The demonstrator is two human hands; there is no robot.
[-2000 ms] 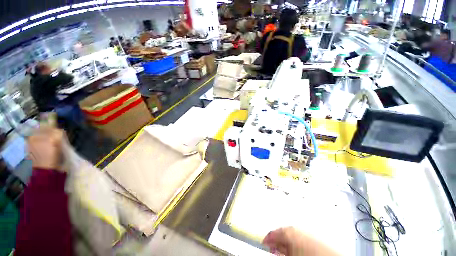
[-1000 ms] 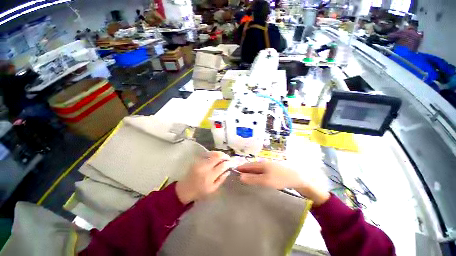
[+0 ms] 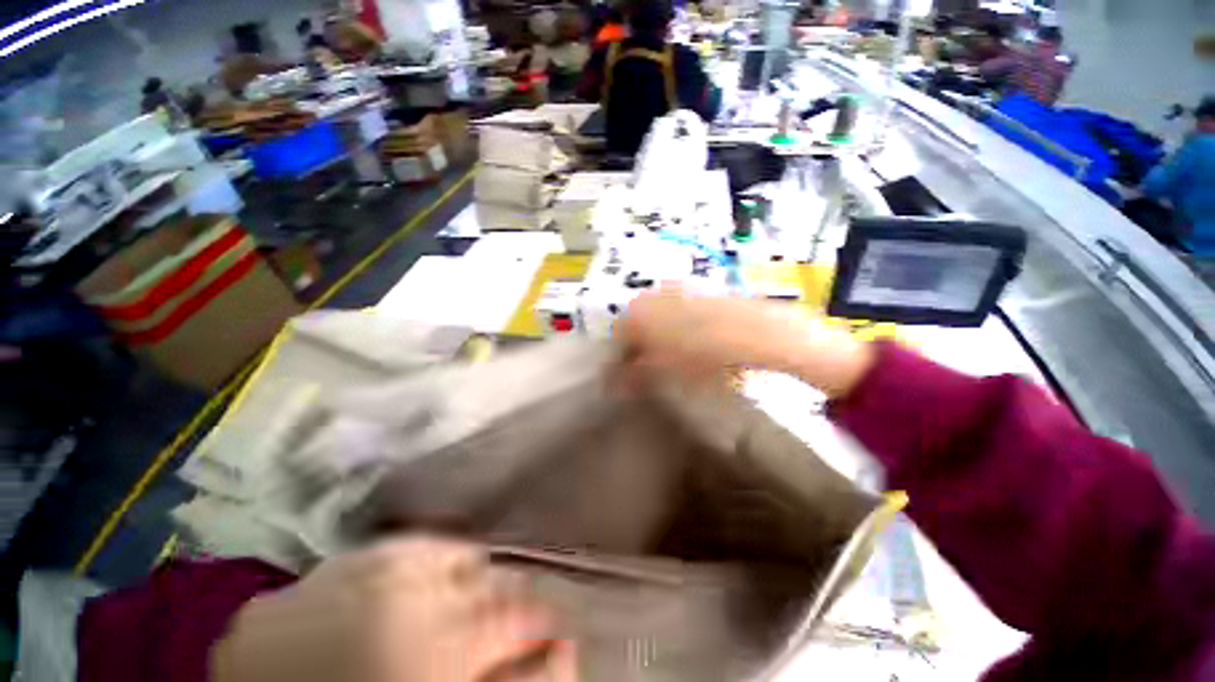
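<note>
A beige fabric piece (image 3: 573,466) with a yellow edge at its right is spread open in front of the machine, and its inside looks dark. My right hand (image 3: 686,340) grips its upper edge in front of the machine head. My left hand (image 3: 400,613) is blurred at the bottom, over the near side of the piece; whether its fingers grip the cloth is not clear. The white sewing machine (image 3: 640,253) stands behind, its needle area hidden by my right hand and the fabric.
A stack of beige panels (image 3: 280,386) lies left of the machine. A control screen (image 3: 923,272) stands at the right. More folded pieces (image 3: 517,167) are behind. A cardboard box (image 3: 193,296) with red stripes stands across the aisle. A person (image 3: 649,87) is beyond the machine.
The hands were together at the fabric's edge; now the right hand is raised farther forward and the left is low and near. The piece has opened up between them.
</note>
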